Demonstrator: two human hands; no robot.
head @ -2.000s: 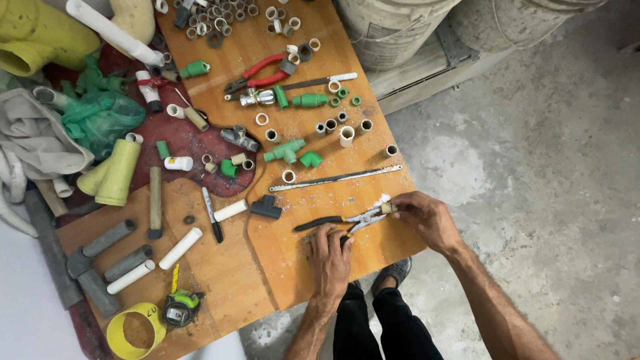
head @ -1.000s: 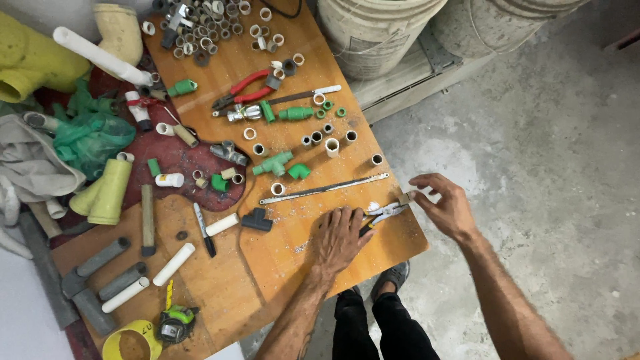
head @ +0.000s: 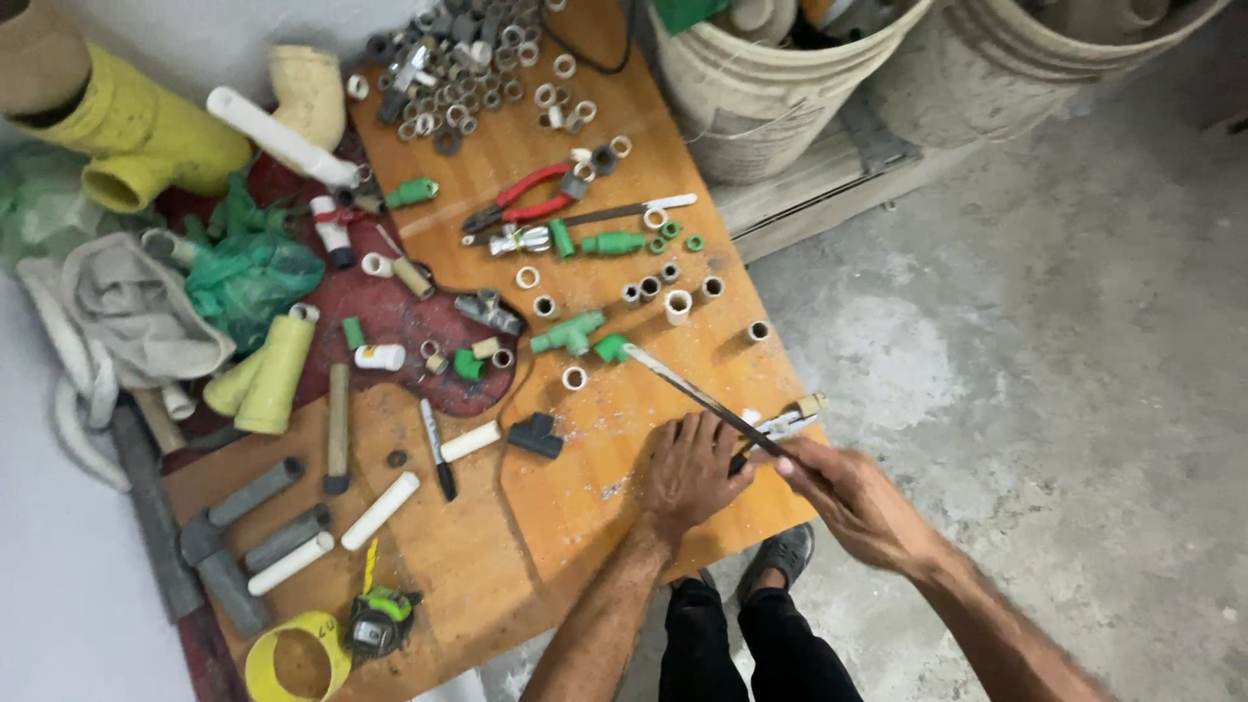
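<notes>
My left hand (head: 690,473) presses down on the handles of locking-type or similar pliers (head: 780,426) at the near right edge of the wooden table. A short tan pipe piece (head: 809,405) sits at the jaws, at the table's edge. My right hand (head: 838,492) grips one end of a hacksaw blade (head: 697,392), which slants up and left over the table, its far end near a green elbow fitting (head: 611,348). The blade passes above the pliers. Part of the pliers is hidden by my left hand.
Green fittings (head: 568,333), cut pipe rings (head: 678,307) and red-handled pliers (head: 534,198) lie beyond my hands. A marker (head: 438,450), white pipe lengths (head: 380,510), a tape measure (head: 380,624) and a yellow pipe ring (head: 297,658) are on the left. Buckets (head: 770,107) stand behind the table's right edge.
My right hand has left the pipe piece and taken hold of the hacksaw blade, which earlier lay on the table. My left hand stays on the pliers.
</notes>
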